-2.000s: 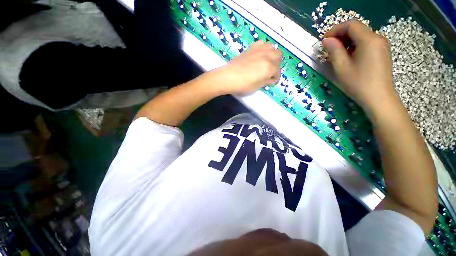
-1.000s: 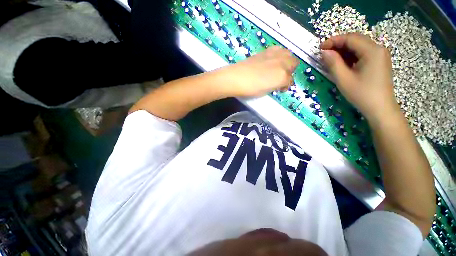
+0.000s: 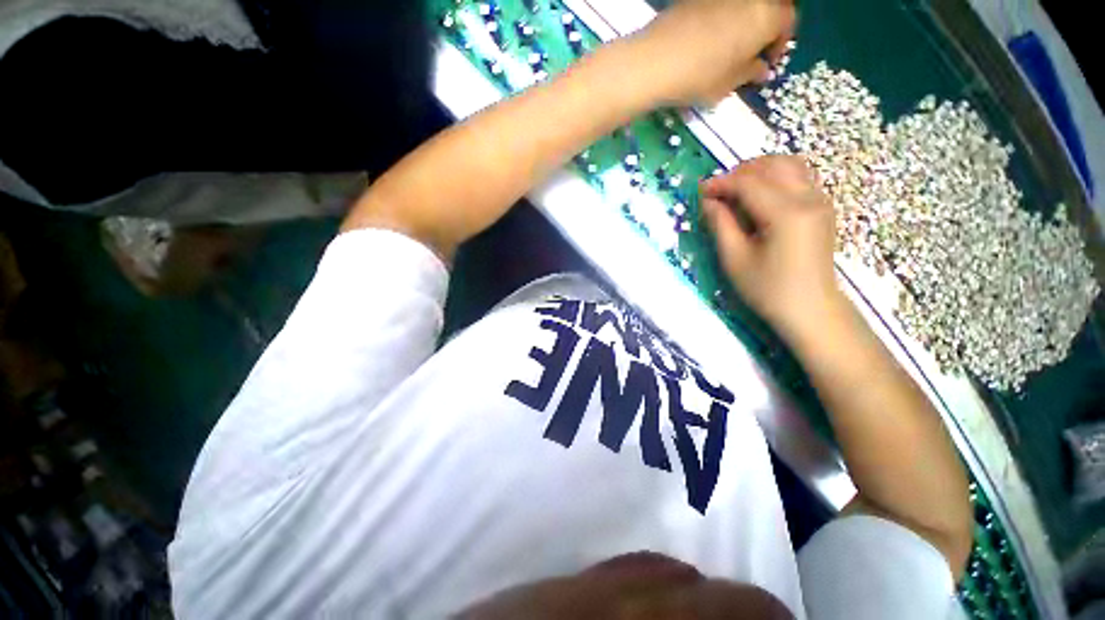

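The green circuit board strip point(image 3: 654, 164) runs diagonally between pale rails, dotted with small white and dark blue parts. My left hand point(image 3: 737, 46) is beyond the far rail, its curled fingers at the upper edge of the pile of loose white components point(image 3: 921, 218). My right hand point(image 3: 776, 230) is over the far part of the board strip, thumb and forefinger close together. Whether either hand holds a component is too small to tell. My left forearm covers part of the board.
The bright near rail point(image 3: 606, 228) runs between my shirt and the boards. The far rail point(image 3: 891, 303) lies beside the pile. A blue edge point(image 3: 1048, 91) shows at the upper right. More green board point(image 3: 1000, 557) shows at lower right. Dark and grey cloth is at upper left.
My left hand has moved from over the board up and right to the pile's edge. My right hand has moved from the pile down and left over the board. The view has shifted.
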